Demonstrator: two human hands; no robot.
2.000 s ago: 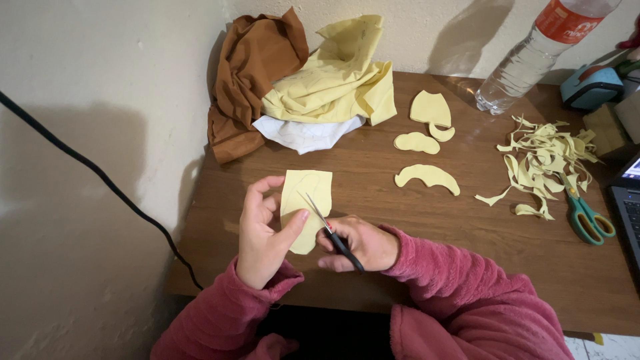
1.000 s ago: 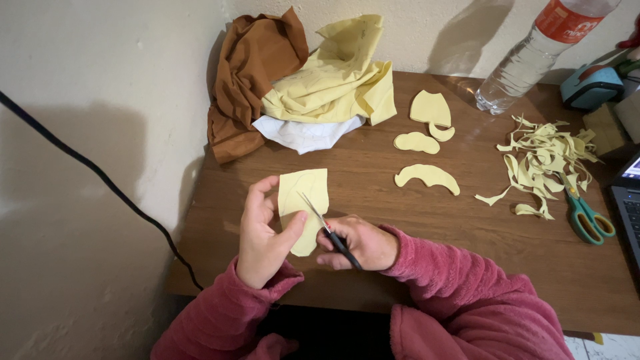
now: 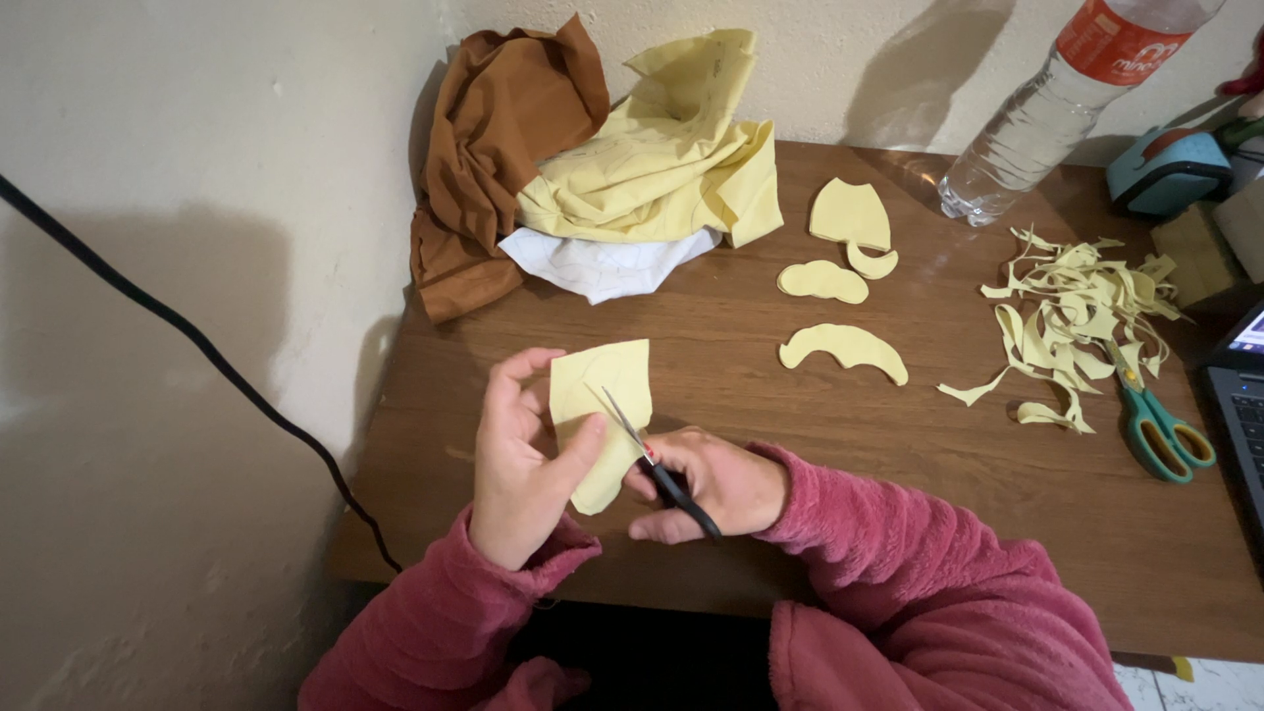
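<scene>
My left hand (image 3: pixel 528 454) pinches a pale yellow fabric piece (image 3: pixel 604 385), with the thumb on its face; faint drawn lines show on it. My right hand (image 3: pixel 716 484) holds small black-handled scissors (image 3: pixel 671 486), whose blades lie over the fabric and point up and left. Right of my hands lie cut yellow fabric shapes: a curved one (image 3: pixel 842 346), a rounded one (image 3: pixel 823 281), a small crescent (image 3: pixel 872 261) and a larger flat-bottomed one (image 3: pixel 849 214). Whether the blades have fabric between them is hard to tell.
Crumpled brown cloth (image 3: pixel 494 148), yellow cloth (image 3: pixel 652 173) and white cloth (image 3: pixel 612 265) lie at the back left. Behind on the right stands a plastic bottle (image 3: pixel 1037 123). Fabric scraps (image 3: pixel 1076 316), green-handled scissors (image 3: pixel 1165 434) and a laptop (image 3: pixel 1246 395) are at right. A black cable (image 3: pixel 227 365) crosses the left.
The held fabric has shifted and turned slightly in my left hand. My right hand keeps its hold on the scissors, in nearly the same place.
</scene>
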